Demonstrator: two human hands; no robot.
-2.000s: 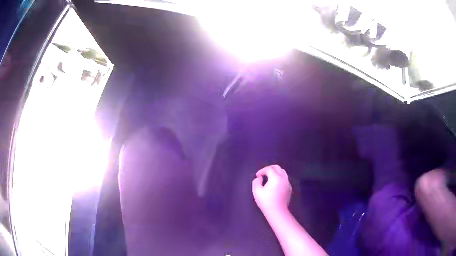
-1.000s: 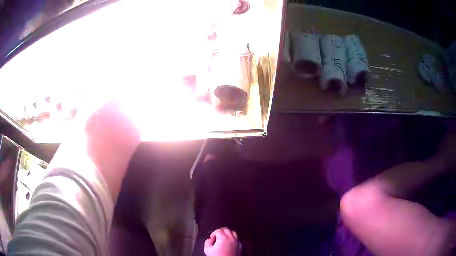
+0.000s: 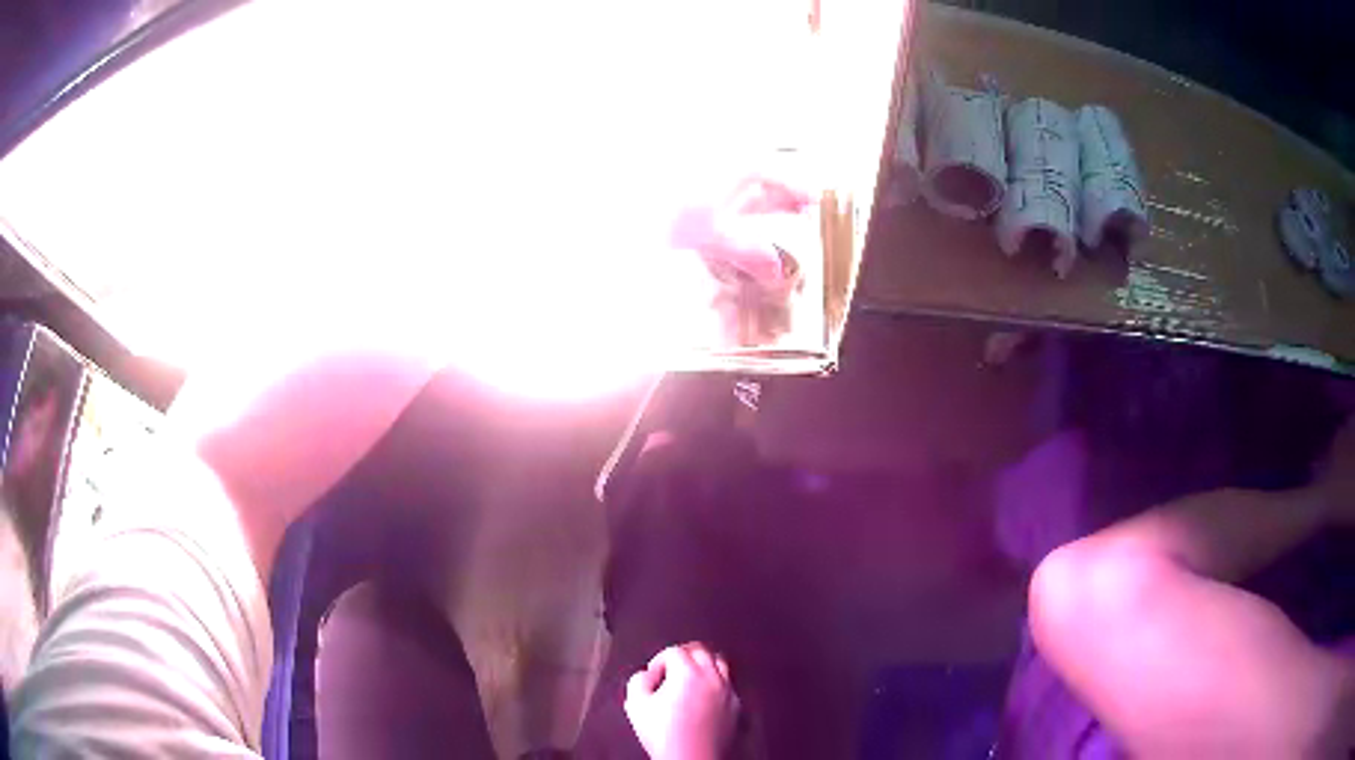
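The glaring white worktable (image 3: 446,178) fills the upper left. My left arm reaches over its front edge; the forearm is partly lost in glare. My left hand (image 3: 743,238) shows as a washed-out pink shape at the table's right corner. Its fingers appear closed around a pale roll (image 3: 773,305), whose dark open end shows beside them; finger detail is blurred. My right hand (image 3: 687,704) is low in the middle over my lap, curled closed, with nothing visible in it.
A brown second table (image 3: 1219,223) adjoins at the right. Several pale rolls (image 3: 1043,178) lie side by side on it, with a grey-white looped part (image 3: 1315,238) farther right. Another person's bent arm (image 3: 1174,639) is at the lower right. A bright surface (image 3: 92,475) shows at the far left.
The view has swung from the floor and laps to the tables. Since one second ago, my left hand has moved right onto the corner roll. My right hand remains curled low.
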